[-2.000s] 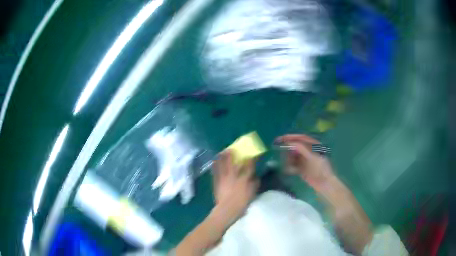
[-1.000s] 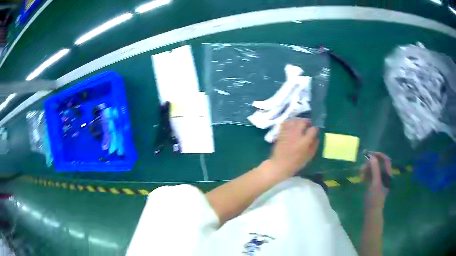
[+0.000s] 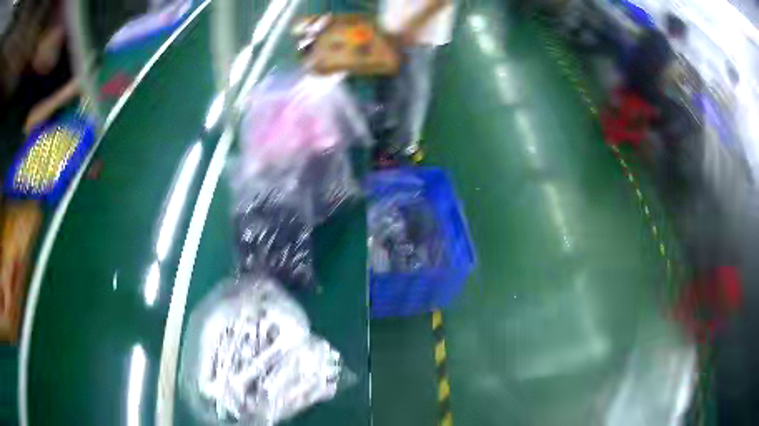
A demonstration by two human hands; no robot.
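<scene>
Neither my left hand nor my right hand is in the picture. Nearest in front of me, a large clear poly bag [image 3: 258, 358] full of white parts lies on the green bench, at the bottom left. Behind it is a poly bag with dark contents [image 3: 277, 237], and behind that a bulging bag with pink contents [image 3: 295, 125]. The picture is blurred, so the single parts cannot be told apart.
A deep blue bin [image 3: 449, 241] with clear bags inside stands right beside the bench edge. A wooden box [image 3: 354, 46] is at the far end, near a standing person. Left are a blue tray of yellow pieces [image 3: 50, 162] and another person's arm. Yellow-black tape [image 3: 442, 366] marks the floor.
The view has swung to the right and up along the bench. My hands, the yellow slip, the loose white parts and the shallow blue tray have gone out of view.
</scene>
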